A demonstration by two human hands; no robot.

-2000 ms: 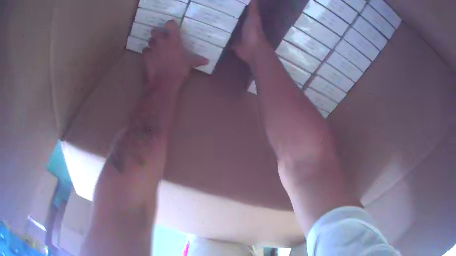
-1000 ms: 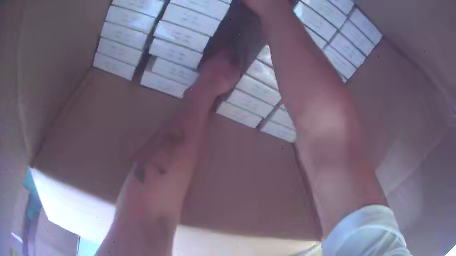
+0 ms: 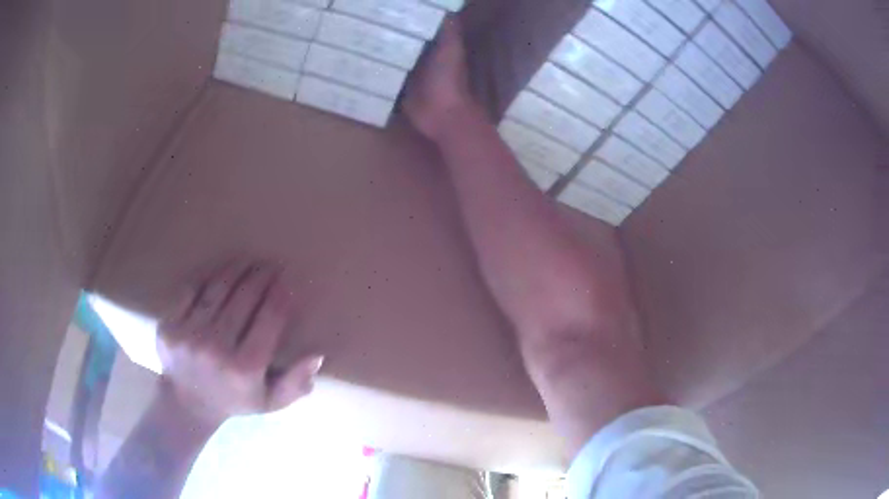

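Observation:
I look down into an open brown shipping carton. Slim white toothbrush boxes stand in neat rows at its far end, one block at the left and one at the right, with a dark gap between them. My right hand reaches into this gap against the side of the left block; its fingertips are hidden or blurred, so I cannot tell if it grips anything. My left hand is empty, fingers spread a little, over the carton's near wall by its edge.
The carton's side walls rise at the left and right. Beyond the near edge lie a bright glare, a pale rounded object and some blue and green at the lower left.
My left hand has come out from the boxes to the carton's near edge. My right hand has moved left, against the left block. The left block's rows now line up evenly.

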